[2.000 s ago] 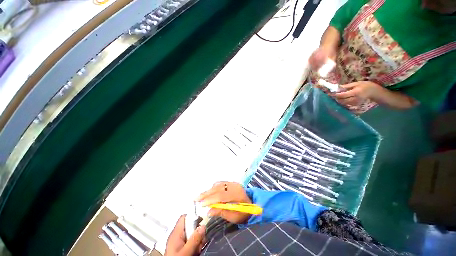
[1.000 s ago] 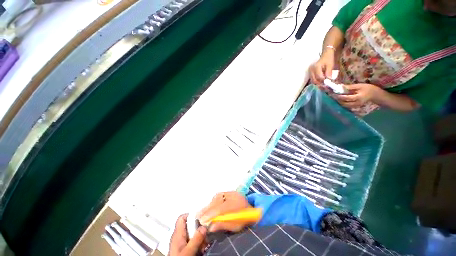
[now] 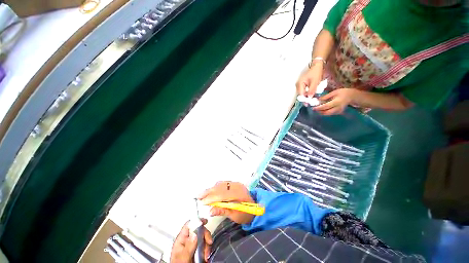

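Observation:
My right hand (image 3: 227, 196) is shut on a yellow-handled tool (image 3: 241, 207), its thin dark tip near the top of the piece in my left hand. My left hand (image 3: 182, 246), partly cut off by the bottom edge, holds a tube body (image 3: 199, 241) with a white upper part and a dark grey lower part, roughly upright. The tool type is unclear. Waiting tubes (image 3: 128, 249) lie side by side at the near end of the bench. Thin dark rods (image 3: 240, 144) lie loose on the white bench (image 3: 175, 169).
A teal crate (image 3: 378, 177) with tubes (image 3: 313, 159) stands right of the bench. A coworker (image 3: 375, 56) in a green top and floral apron handles small white parts beyond it. A black corded tool (image 3: 305, 16) lies at the far end. A dark green conveyor (image 3: 118, 118) runs along the left.
The dark lower part of the tube now shows below my left fingers. My right hand and the yellow tool have moved slightly up. The coworker's hands have shifted left in view.

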